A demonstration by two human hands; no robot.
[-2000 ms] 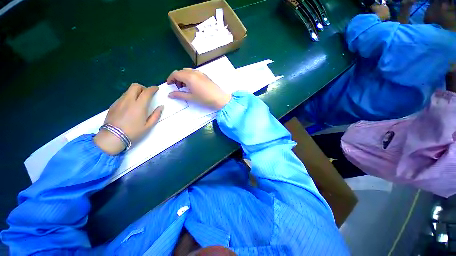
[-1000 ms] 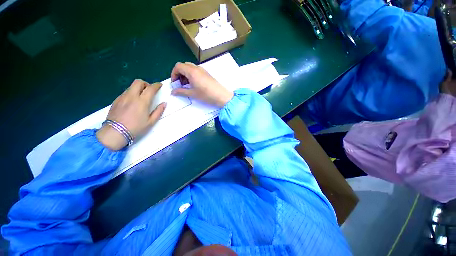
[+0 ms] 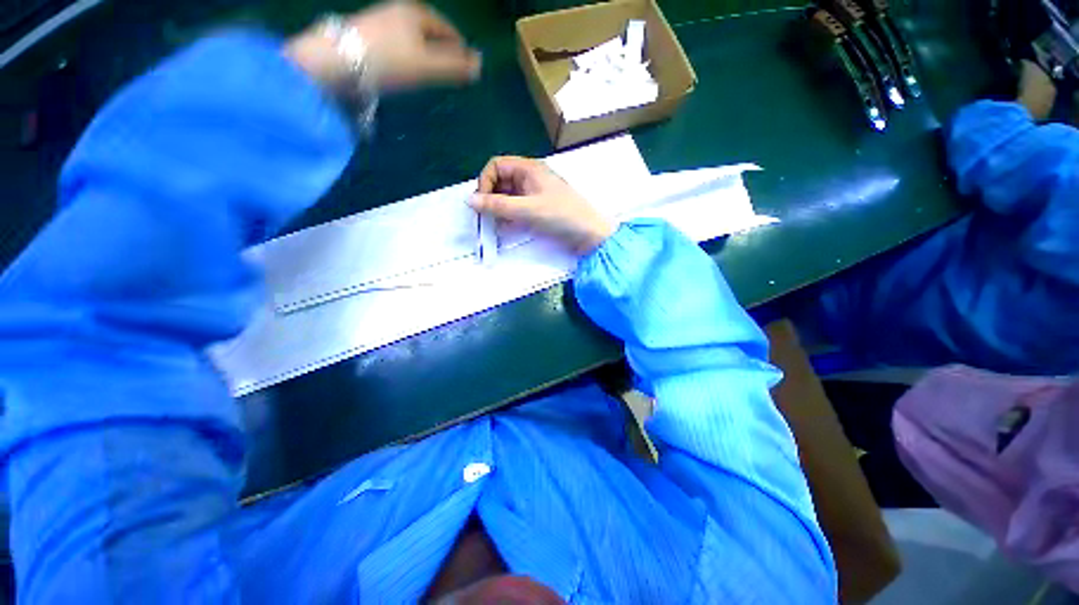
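White label sheets (image 3: 355,325) lie on the dark-green bench in front of me, with thin lines across them. My right hand (image 3: 532,201) is over the sheets and pinches a small white label strip (image 3: 488,239) between thumb and fingertips; the strip hangs down over the sheet. My left hand (image 3: 396,50) is raised at the upper left, past the sheets' far edge, slightly blurred. Its fingers are bent together, and whether it holds anything cannot be seen.
An open cardboard box (image 3: 547,101) with loose white pieces stands behind the sheets. Several black curved units (image 3: 870,59) lie at the upper right. People in blue (image 3: 1006,272) and pink (image 3: 982,455) sleeves are at the right. A large brown carton (image 3: 834,485) is below the bench edge.
My left hand has lifted off the sheets and moved up toward the bench's far side. My right hand now holds the strip clear of the sheet. The view has shifted left.
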